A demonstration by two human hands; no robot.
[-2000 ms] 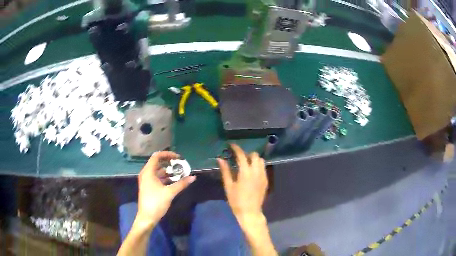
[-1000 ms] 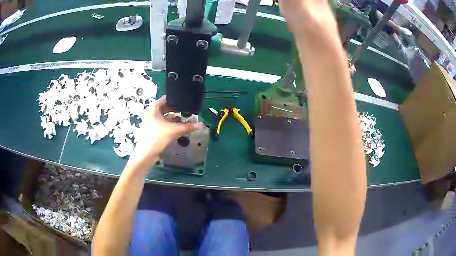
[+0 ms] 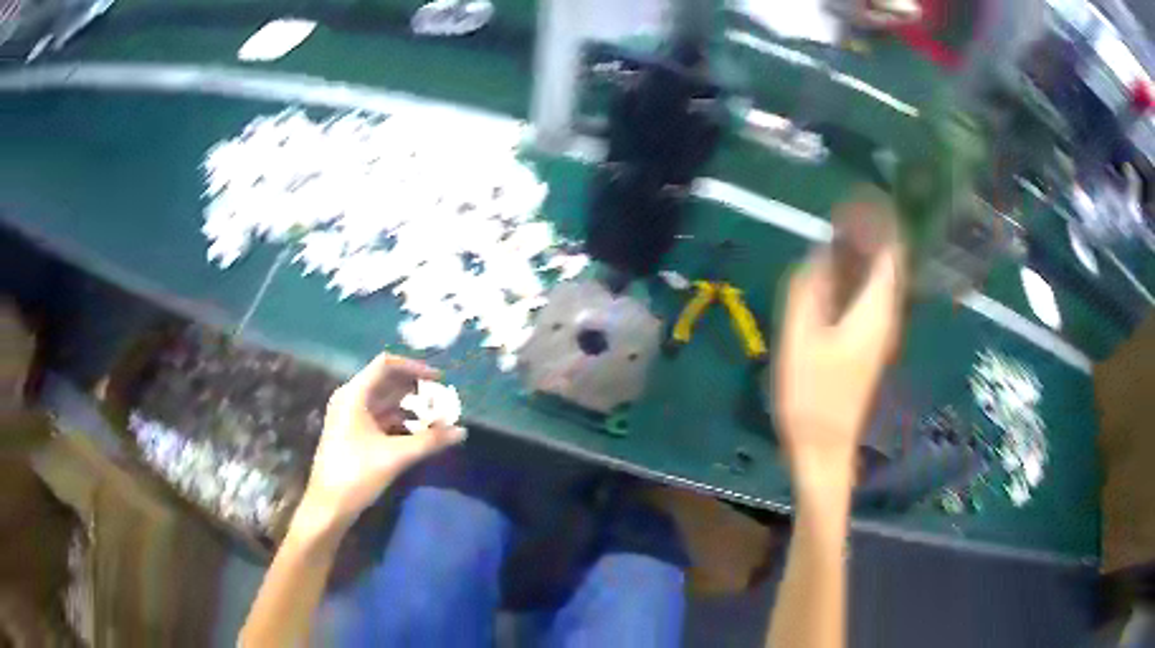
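Observation:
My left hand (image 3: 361, 437) holds a white plastic part (image 3: 431, 405) between thumb and fingers, in front of the bench edge and left of the press. My right hand (image 3: 836, 329) is raised over the bench right of the pliers and is blurred; whether it holds anything cannot be told. The black press (image 3: 652, 165) stands over its grey base plate (image 3: 592, 339), which has a dark centre hole and no part on it. A pile of white parts (image 3: 380, 203) lies left of the press.
Yellow-handled pliers (image 3: 722, 314) lie right of the base plate. The second, green press (image 3: 944, 190) is blurred behind my right hand. A smaller white pile (image 3: 1009, 424) and a carton (image 3: 1130, 443) are at the right. A carton of mixed parts (image 3: 222, 443) stands below the bench at left.
My left hand has moved from under the press to the front left with the white part. My right arm has come down from the top of the view. The camera view has shifted.

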